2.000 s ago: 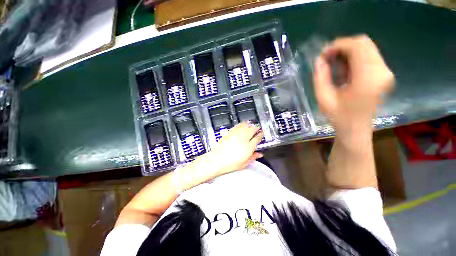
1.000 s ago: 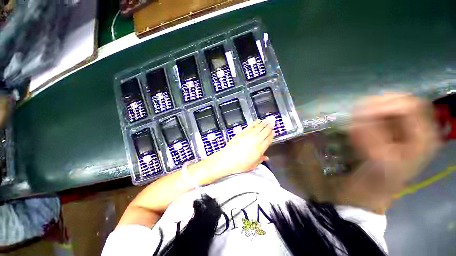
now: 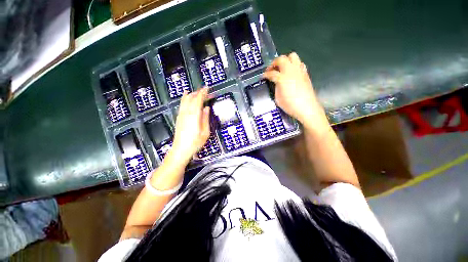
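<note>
A clear blister tray lies tilted on the green bench mat, with keypad phones face up in its two rows of pockets. My left hand lies over a middle phone of the near row and hides most of it; whether it grips anything is hidden. My right hand is at the upper right of the near row's rightmost phone, its fingertips bent together near the tray's divider; I cannot tell if film is between them. White strips stand beside two far-row phones.
A brown board lies at the rear edge of the bench. Crumpled plastic over a white board is at the upper left. Cardboard and a red stool are below the bench on the right. A pale bag is at the lower left.
My right hand has come from the right onto the tray's right side. My left hand has moved left from the rightmost near phone to a middle one. The tray appears further left in view.
</note>
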